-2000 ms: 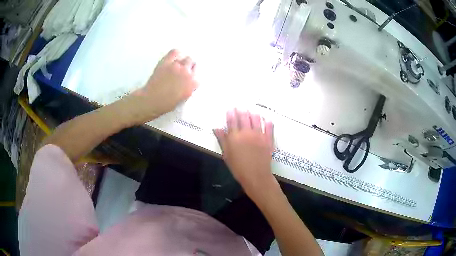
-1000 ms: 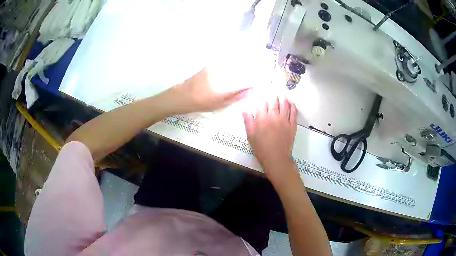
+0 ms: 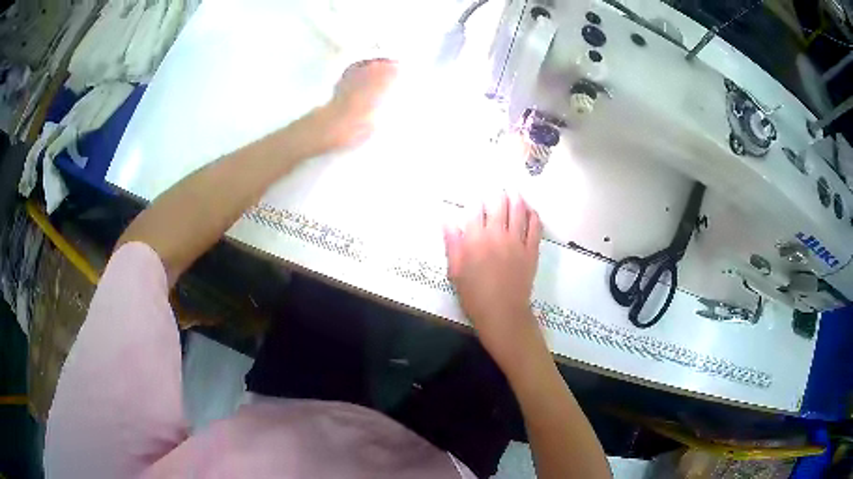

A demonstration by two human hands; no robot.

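The white sewing machine (image 3: 655,112) stands at the upper right, its needle area washed out by lamp glare. My left hand (image 3: 360,103) is at the upper middle, left of the needle area, with its fingers bent and partly lost in the glare. My right hand (image 3: 494,253) lies palm down, fingers spread, in front of the needle area. White cloth under or between the hands cannot be told from the bright table top (image 3: 196,140). Whether my left hand grips cloth is hidden by the glare.
Black scissors (image 3: 647,281) lie right of my right hand. A printed ruler strip (image 3: 655,349) runs along the table's front edge. White cloth pieces (image 3: 122,47) are heaped over blue at the upper left. A dark lamp cable (image 3: 470,11) hangs left of the machine head.
My left hand first moved right, close to my right hand, then away to the upper left. My right hand moved right, then slightly back left. The view has shifted a little.
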